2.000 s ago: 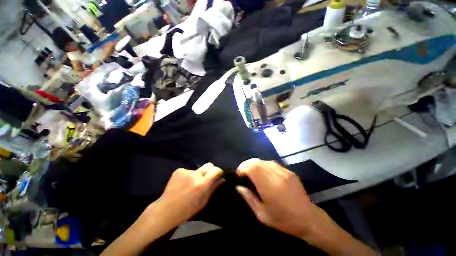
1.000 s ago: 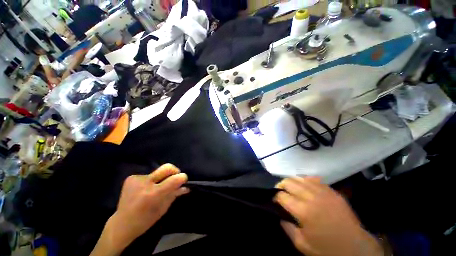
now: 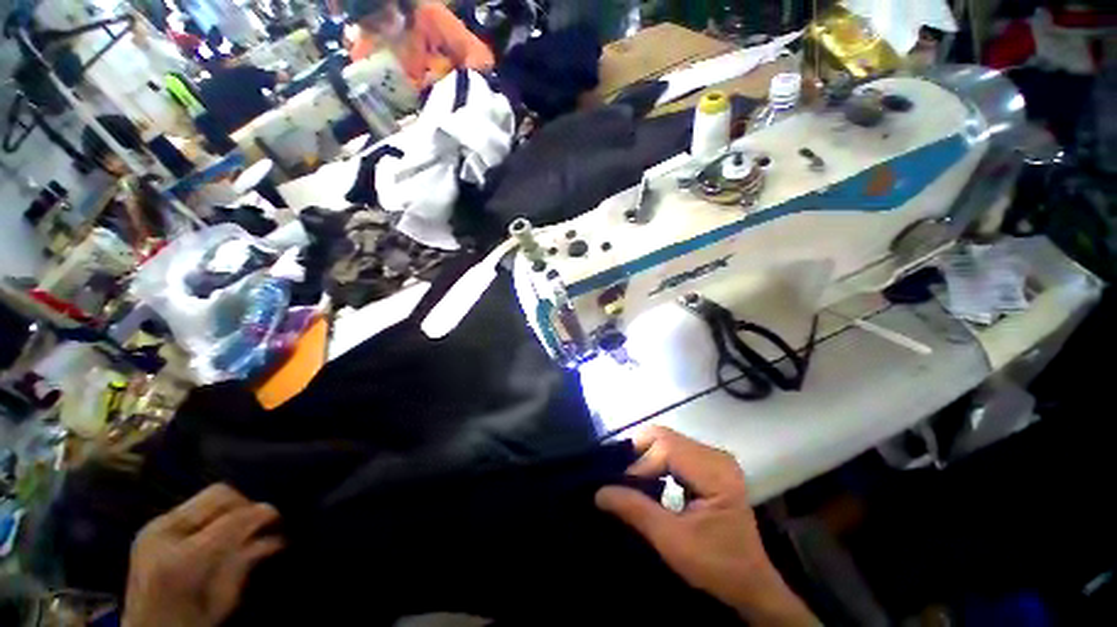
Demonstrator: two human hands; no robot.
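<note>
The black garment piece (image 3: 429,404) lies over the table left of the needle area and hangs toward my lap. My right hand (image 3: 698,514) pinches its edge between thumb and fingers, just below the machine bed. My left hand (image 3: 208,551) is at the lower left on the black cloth, partly cut off by the bottom edge. Its fingers are bent against the cloth; the fingertips' hold is hard to see. The white sewing machine (image 3: 784,233) has a blue stripe and a lit lamp by the needle.
Black-handled shears (image 3: 757,355) lie on the bed under the machine arm, with a thin white stick (image 3: 894,333) and white labels (image 3: 986,282) to the right. An orange board (image 3: 294,365) and plastic bag (image 3: 227,300) are left. A person in orange (image 3: 441,43) is behind.
My hands have moved farther apart, the left one to the lower left. The cloth is now spread wider between them. The view has tilted up, showing the person in orange.
</note>
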